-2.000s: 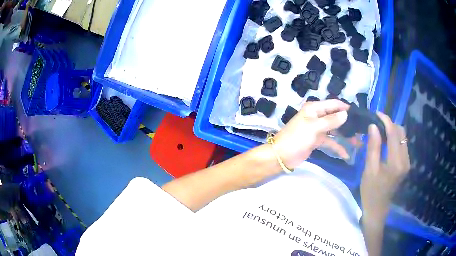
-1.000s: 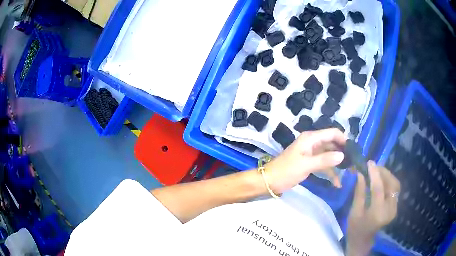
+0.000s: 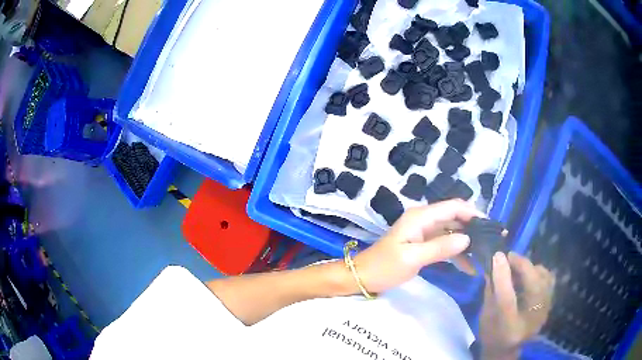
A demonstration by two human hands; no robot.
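A black moulded part is held between my two hands over the near right corner of the parts crate. My left hand grips its left side with thumb and fingers. My right hand holds it from below and the right, a little blurred. Many loose black parts lie scattered and heaped on a wrinkled white liner sheet in the blue crate. The fingers hide some of the held part.
An empty lined crate stands left of the parts crate. A blue crate with rows of dark parts is at the right. A red stool, a small blue bin and blue crates are at the left.
The view has shifted, so the crates sit lower and further left. Both hands stay on the black part, which has turned between the fingers.
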